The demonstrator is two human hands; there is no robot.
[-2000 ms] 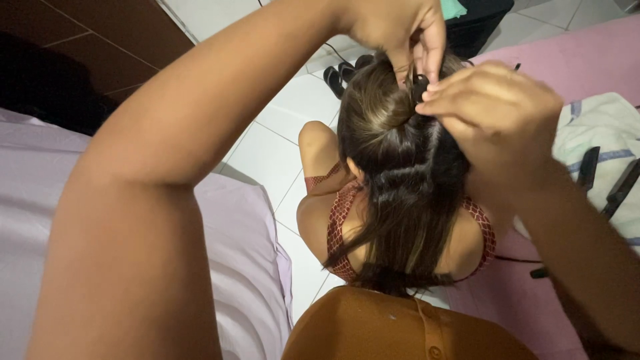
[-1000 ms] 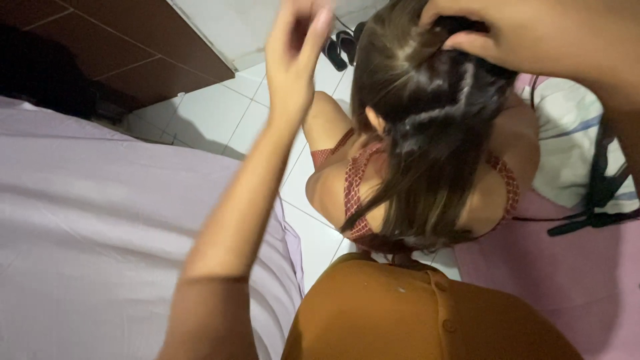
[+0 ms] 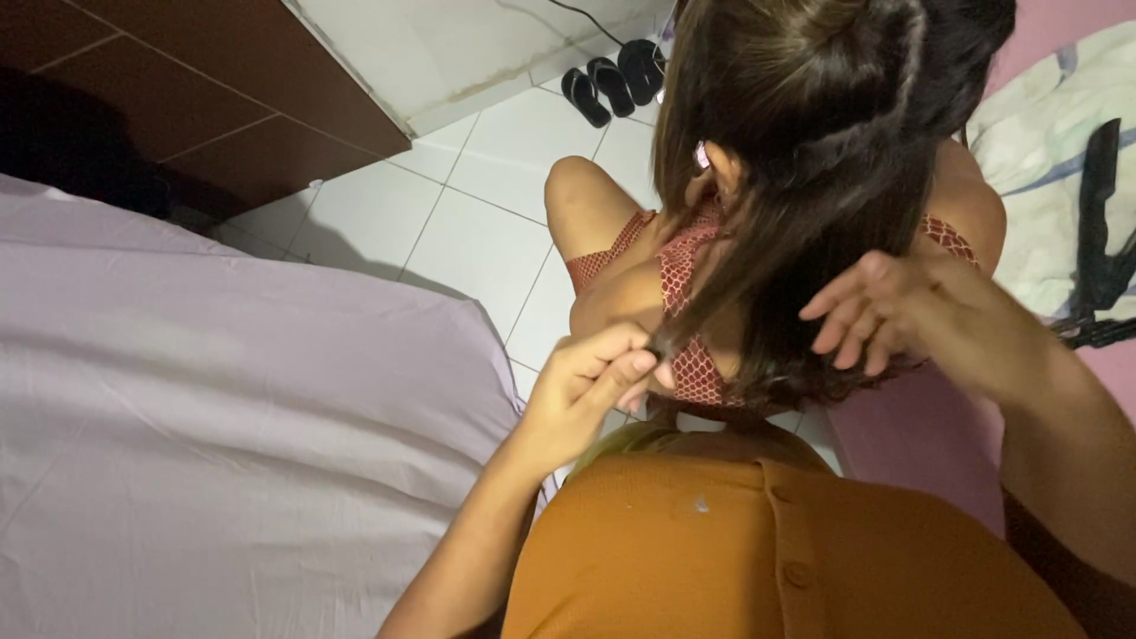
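Note:
A person with long dark hair (image 3: 843,151) sits in front of me, back turned, in a red patterned top (image 3: 697,364). The hair on the crown is gathered up, and a parting line runs down beside it and across the back of the head. My left hand (image 3: 599,382) pinches the end of a strand of hair (image 3: 710,297) between thumb and fingers, drawn out down and to the left. Beside the loose hair on the right is my right hand (image 3: 905,311), fingers apart and nothing in them.
At left lies a bed with a lilac sheet (image 3: 266,399). Black flip-flops (image 3: 611,87) stand on the white tiled floor (image 3: 488,222) by the wall. A black hair tool (image 3: 1099,213) and a patterned cloth (image 3: 1047,133) lie on the pink surface (image 3: 923,444) at right.
Both hands have come down from the top of the head to the lower hair. The left hand, raised and empty-looking a second ago, now holds a strand end.

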